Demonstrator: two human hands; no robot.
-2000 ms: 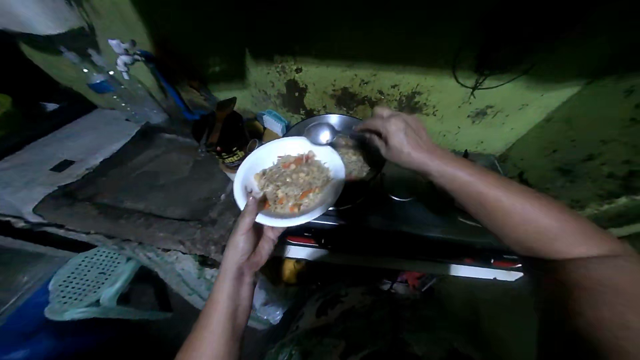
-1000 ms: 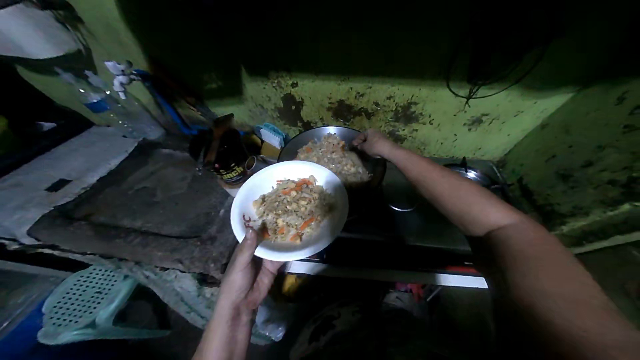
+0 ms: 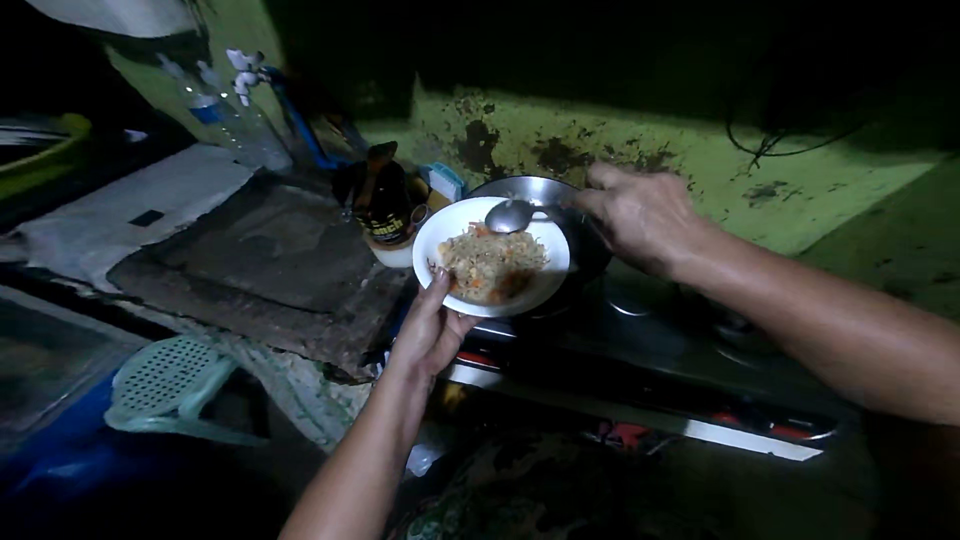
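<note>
My left hand (image 3: 435, 326) grips the near rim of a white bowl (image 3: 553, 281), thumb on top and fingers beneath. Cooked food with orange bits (image 3: 487, 262), which looks like rice or noodles, lies in the bowl. Above the bowl's far side is a metal spoon (image 3: 510, 217), its bowl over the food. My right hand (image 3: 637, 214) is closed on the spoon's handle. Behind the white bowl, a metal pan (image 3: 529, 187) stands on the stove; the bowl and my right hand hide most of it and its contents.
A gas stove (image 3: 675, 337) lies under my right forearm. To the left are a rough dark counter slab (image 3: 247, 240), a dark package (image 3: 382, 202), plastic bottles (image 3: 225, 112) and a tap (image 3: 246, 71). A light green plastic stool (image 3: 165, 379) stands below. A stained green wall (image 3: 675, 157) rises behind.
My right hand and the spoon have come from the pan to over the white bowl since one second ago. The pan's food, visible then, is now mostly hidden. My left hand keeps its hold.
</note>
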